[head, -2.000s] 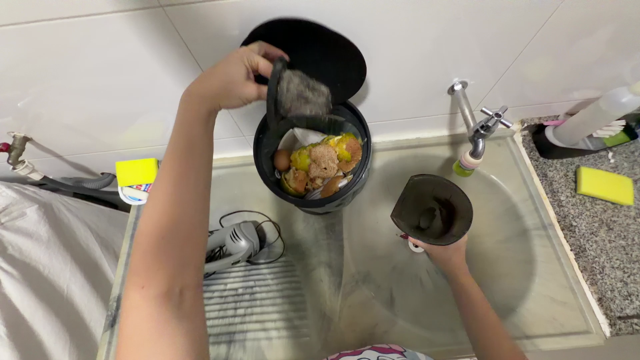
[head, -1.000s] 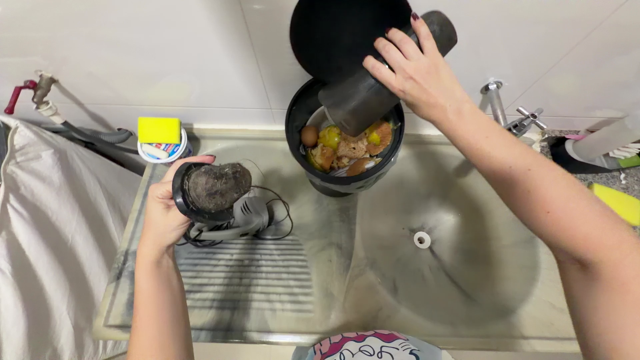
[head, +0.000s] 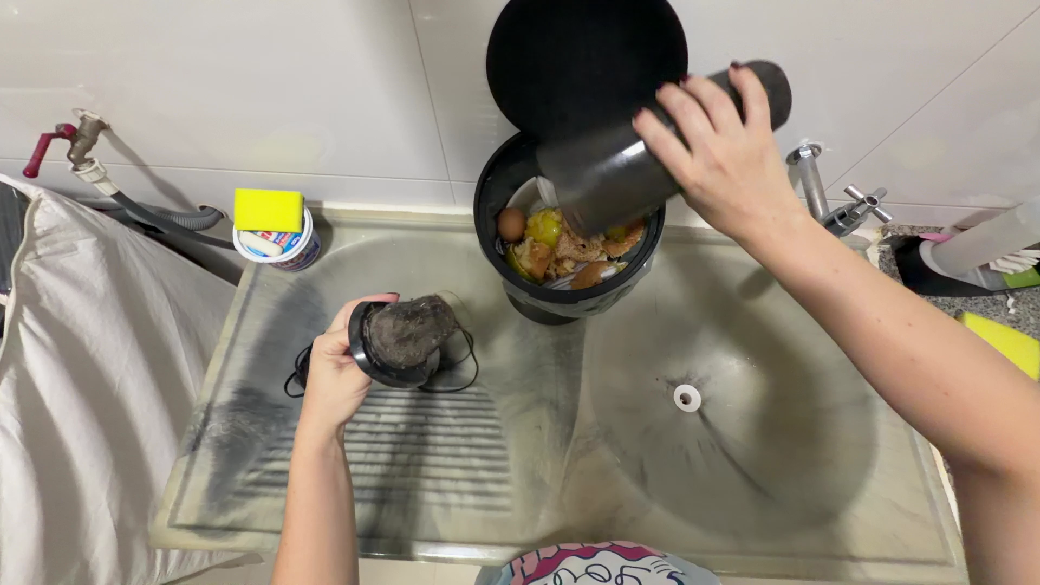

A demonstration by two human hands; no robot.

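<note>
My right hand (head: 719, 150) grips a dark translucent dust cup (head: 617, 175), tilted with its mouth down over a black waste bin (head: 491, 219). The bin's round lid (head: 585, 65) stands raised behind it. Inside lie fruit scraps, a brown eggshell (head: 512, 224) and other food waste. At the left, my left hand (head: 337, 366) holds a black filter holder (head: 386, 374) whose filter (head: 413, 329) is coated in grey dust. It is above the sink's ribbed side, apart from the bin. A corded appliance beneath it is mostly hidden; its black cord (head: 475, 366) shows.
A yellow sponge (head: 269, 211) rests on a white tub (head: 305, 248) at the sink's back left. The basin (head: 731, 390) has a white drain (head: 687, 397). A metal faucet (head: 849, 211) is behind my right forearm. Another sponge (head: 1003, 343) lies at the right; a wall tap (head: 77, 142) is at the left.
The filter, over the bin two seconds ago, is now at the left in my left hand. The dust cup has moved from above the basin to over the bin, tipped downward.
</note>
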